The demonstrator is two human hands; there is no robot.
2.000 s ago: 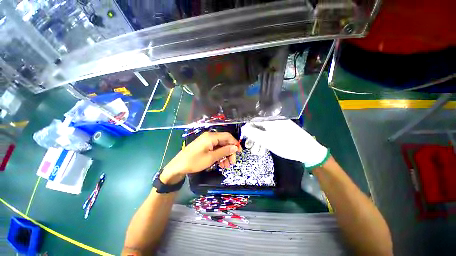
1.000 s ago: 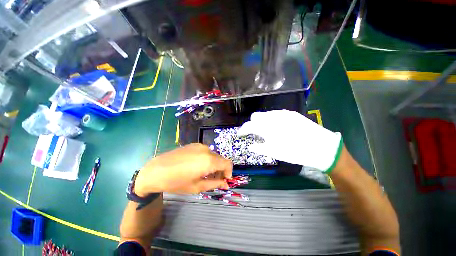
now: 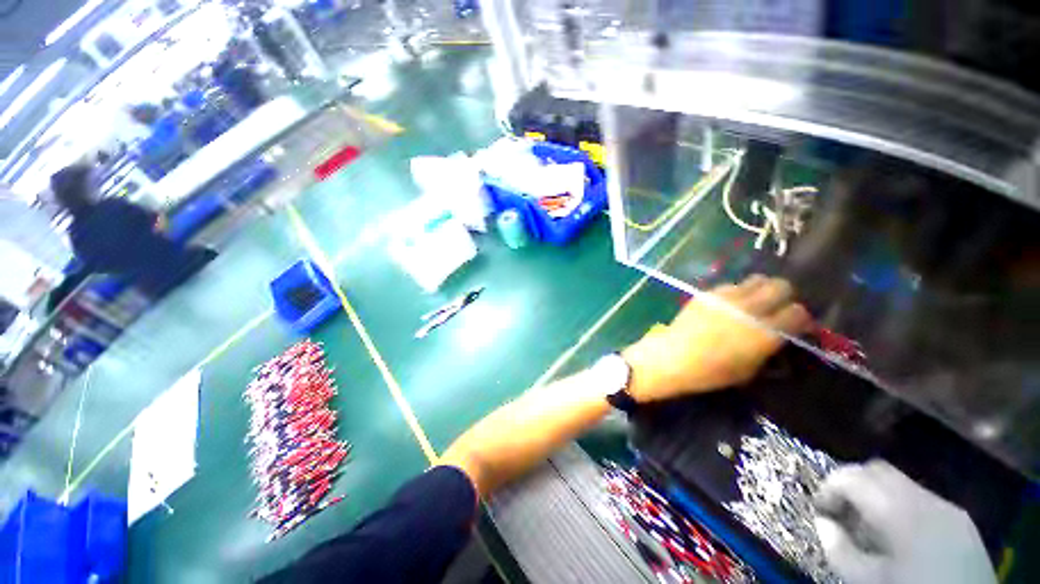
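Observation:
My bare left hand (image 3: pixel 724 340), with a dark wristband, reaches to the press's left side at the clear guard's lower edge. Its fingertips are beside red leads (image 3: pixel 838 345); whether they grip any is hidden. My gloved right hand (image 3: pixel 903 527), blurred and partly cut off at the bottom right, is over the heap of small white parts (image 3: pixel 776 473) in the black tray (image 3: pixel 688 513). Its fingers are bent, and any held part cannot be made out. A red, black and white lead bunch (image 3: pixel 656 519) lies outside the tray's blue edge.
The clear guard (image 3: pixel 684 292) crosses in front of the dark press. A large lead pile (image 3: pixel 294 439) lies on the green bench. Blue bins (image 3: pixel 303 299), white bags (image 3: pixel 436 249) and a small lead bundle (image 3: pixel 449 311) lie farther off. A person (image 3: pixel 126 240) is at far left.
The view has swung left, bringing the large lead pile and the person into sight. My left hand has gone from the leads in front of the tray to the press side. My right hand remains at the white heap.

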